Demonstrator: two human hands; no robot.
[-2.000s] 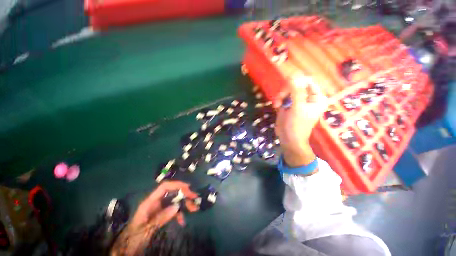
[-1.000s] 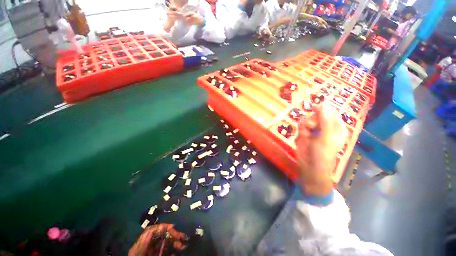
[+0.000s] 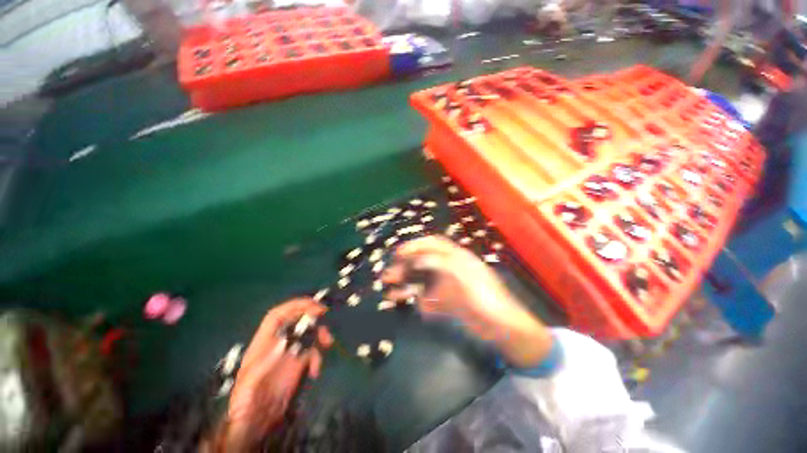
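Note:
Many small black round units with cream tape tabs (image 3: 351, 254) lie loose on the dark green mat, blurred. My left hand (image 3: 276, 358) is at the lower middle, fingers curled around one or more black units with cream tabs. My right hand (image 3: 442, 287), with a blue wrist band, is over the right part of the loose units. Its fingers are bent at dark units; blur hides whether it grips one. A pair of units (image 3: 375, 350) lies between the hands. The red-orange compartment tray (image 3: 504, 239) stands at right, its pockets partly filled with units.
Another red-orange tray (image 3: 292, 72) stands across the green strip at the back. Two pink blobs (image 3: 165, 308) lie on the mat at left. A blurred beige box (image 3: 53, 380) is at the lower left. A blue frame part (image 3: 741, 296) is at right. White-clothed people are at the top edge.
My right hand has moved from over the right tray down and left to the loose units. The view has shifted; my left hand shows more fully and still holds units.

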